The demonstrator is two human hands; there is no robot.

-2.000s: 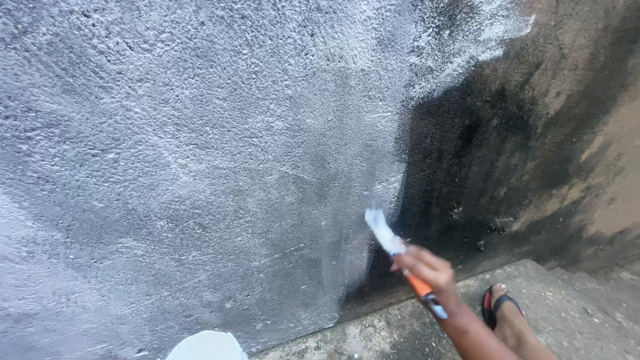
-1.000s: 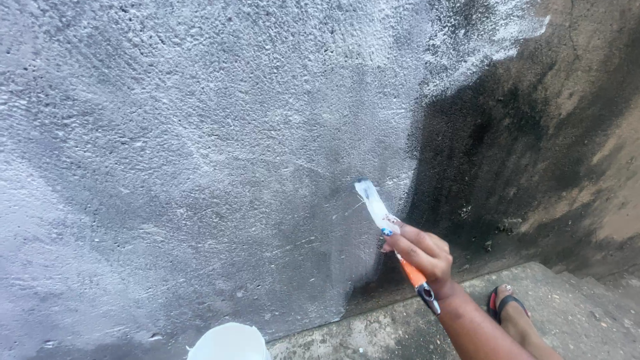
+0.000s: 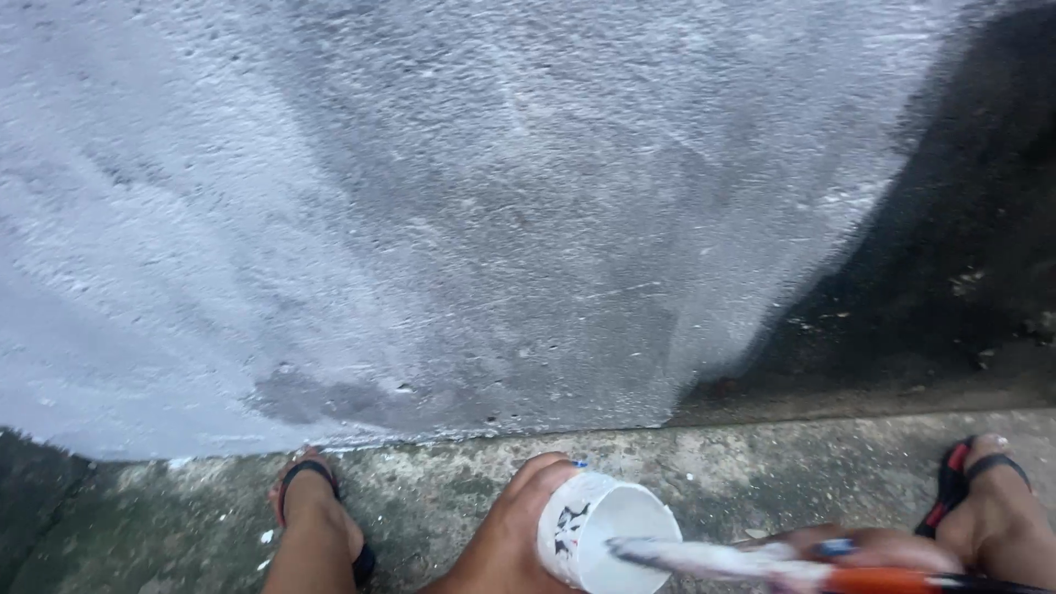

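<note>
At the bottom middle, my left hand (image 3: 528, 516) is wrapped around a white plastic tub (image 3: 569, 528) with dark marks on its side. My right hand (image 3: 858, 549) grips a paintbrush (image 3: 858, 577) with an orange and black handle, blurred by motion. The brush's white-coated bristle end is at the tub's open mouth; whether it touches anything inside I cannot tell. Beyond both hands rises a rough wall (image 3: 511, 231), coated whitish grey over most of its face. Its right part is dark and uncoated.
A concrete ledge (image 3: 429, 503) with white paint spots runs along the wall's foot. On it stand my two feet in flip-flops, one (image 3: 309, 487) left of the tub and one (image 3: 982, 470) at the far right. A dark patch (image 3: 37, 487) lies at the lower left.
The brush was against the wall a second ago; now my right hand has it at the tub's mouth. My left hand has come into view on the tub. The view has shifted downward.
</note>
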